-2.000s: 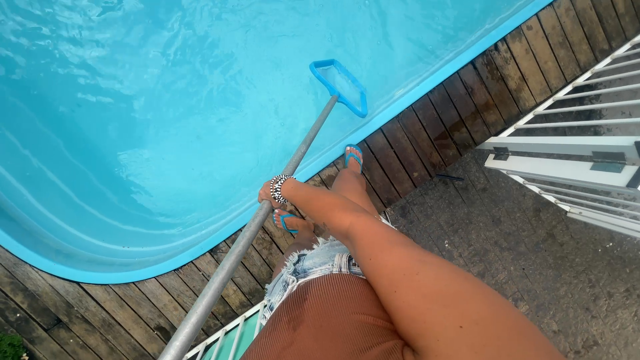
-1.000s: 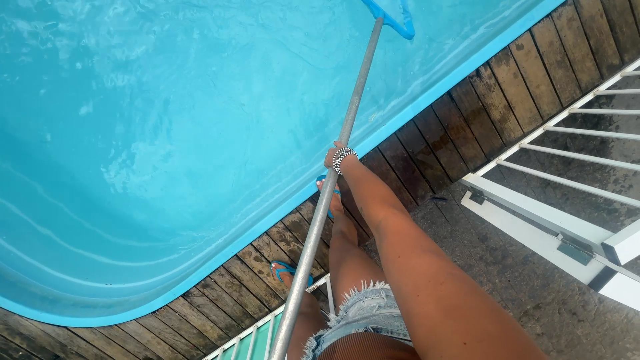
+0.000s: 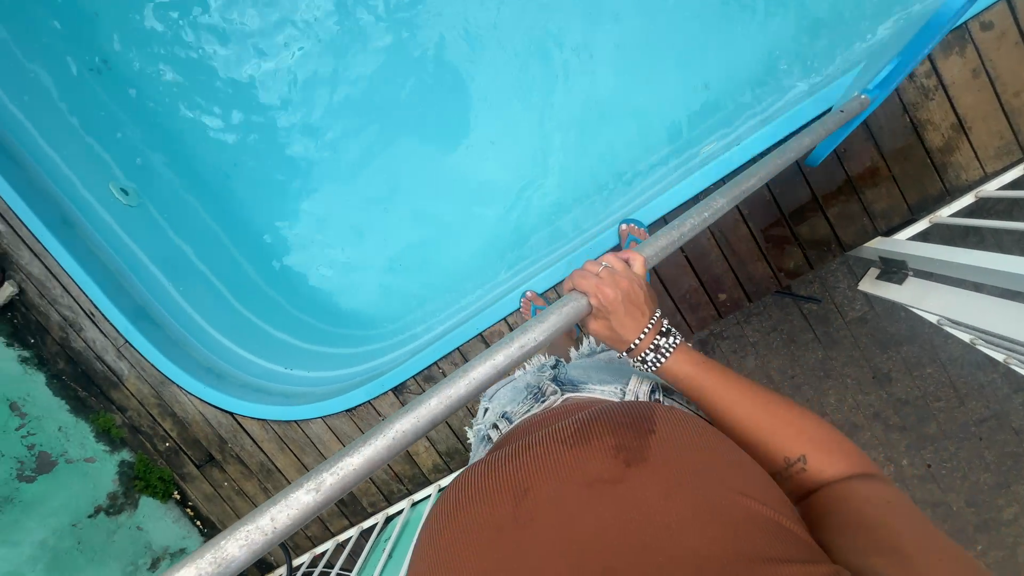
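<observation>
My right hand point(image 3: 614, 298), with a ring and black-and-white beaded bracelets at its wrist, is wrapped around a long metal pole point(image 3: 448, 394). The pole slants from the lower left to the upper right, across my front and over the edge of the pool. At its far end is the blue frame of a pool skimmer net point(image 3: 888, 80), partly cut off by the top of the view, above the pool rim and the deck. My left hand is out of view. Blue water fills the swimming pool point(image 3: 384, 160) beyond the pole.
A wooden deck point(image 3: 868, 188) runs along the light-blue pool rim point(image 3: 472, 334), with my feet in blue flip-flops point(image 3: 632, 232) near it. At the right stands a white metal gate point(image 3: 952, 308); another white railing point(image 3: 368, 544) is at the bottom. Green plants point(image 3: 154, 478) grow at the lower left.
The skimmer net has moved from over the water to above the pool rim and deck at the right. The pole has swung to a flatter slant, my right hand still around it.
</observation>
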